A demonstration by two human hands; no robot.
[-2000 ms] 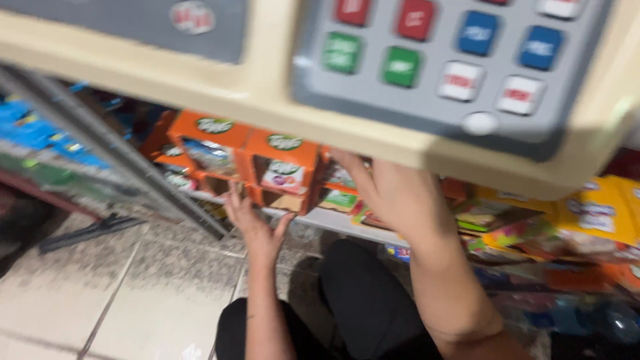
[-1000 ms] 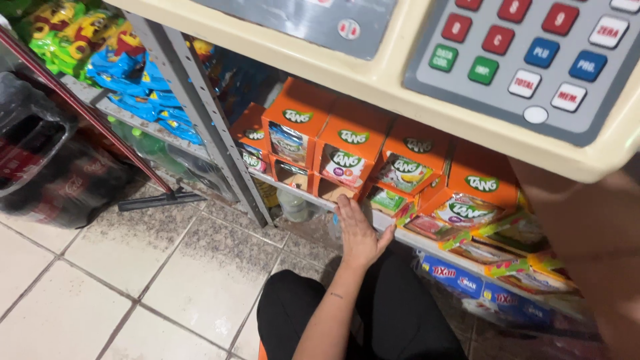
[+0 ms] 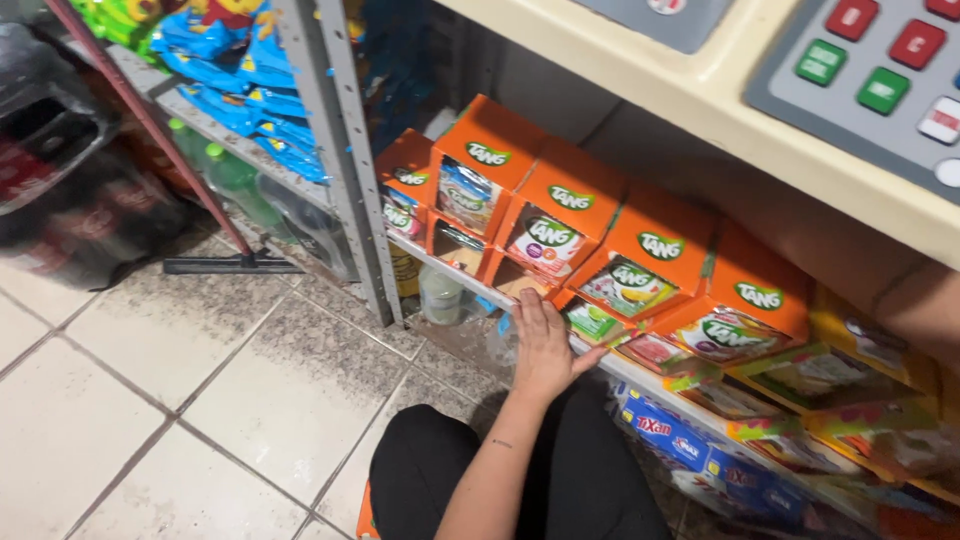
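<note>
My left hand (image 3: 541, 341) rests with its fingers on the metal shelf edge, in front of an orange Tang drink-mix box (image 3: 551, 214), and holds nothing. Several orange Tang boxes stand side by side on this shelf, some stacked, with sachets showing through their cut-out fronts. The leftmost box (image 3: 405, 184) sits by the grey perforated upright. My right forearm (image 3: 847, 232) reaches in at the right, behind the beige scale; the hand itself is hidden. Yellow boxes (image 3: 870, 334) stand right of the orange ones.
A beige scale with a keypad (image 3: 900, 67) juts over the shelf. Below are blue Tixan packs (image 3: 675, 435). At left are a grey shelf upright (image 3: 349, 150), blue snack bags (image 3: 225, 67), a squeegee (image 3: 232, 262) and shrink-wrapped dark bottles (image 3: 90, 217). My knees are beneath the shelf edge.
My right hand, seen over the shelf front two seconds ago, has gone out of sight behind the scale. My left hand has come to the shelf edge, where it stays since one second ago.
</note>
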